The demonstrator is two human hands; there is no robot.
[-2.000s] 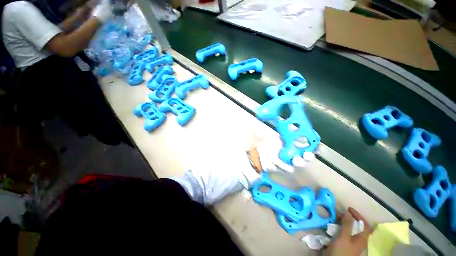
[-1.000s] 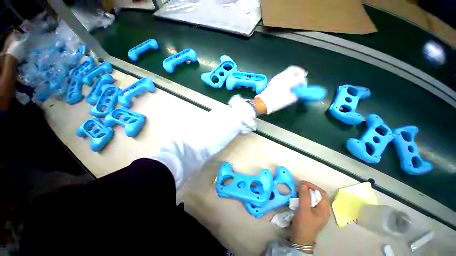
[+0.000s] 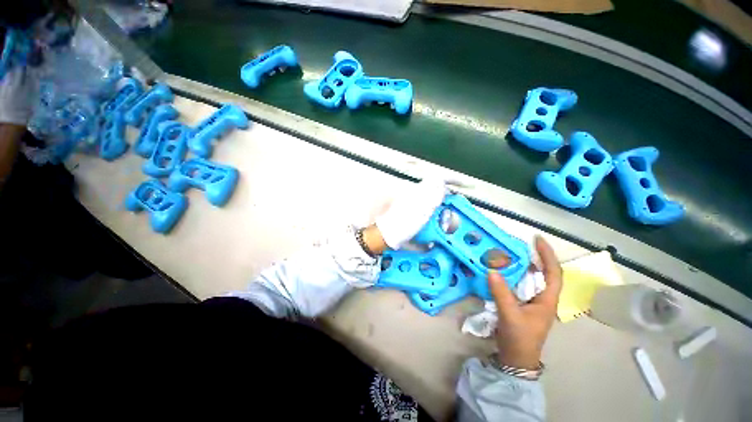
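My left hand, in a white glove, grips the left end of a bright blue plastic housing. My bare right hand holds its right end, with the thumb at the right hole. A white wipe shows between the right fingers. Two more housings overlap on the bench under the held one; one of them shows at the left. A crumpled white wipe lies beside my right hand.
Blue housings lie on the green conveyor belt and at the bench's left, near clear bags and another person's arm. Yellow paper, a clear bottle and two white sticks are at the right.
My gloved left hand has come back from over the belt to the bench with a housing. My right hand now holds it too. The view has shifted slightly.
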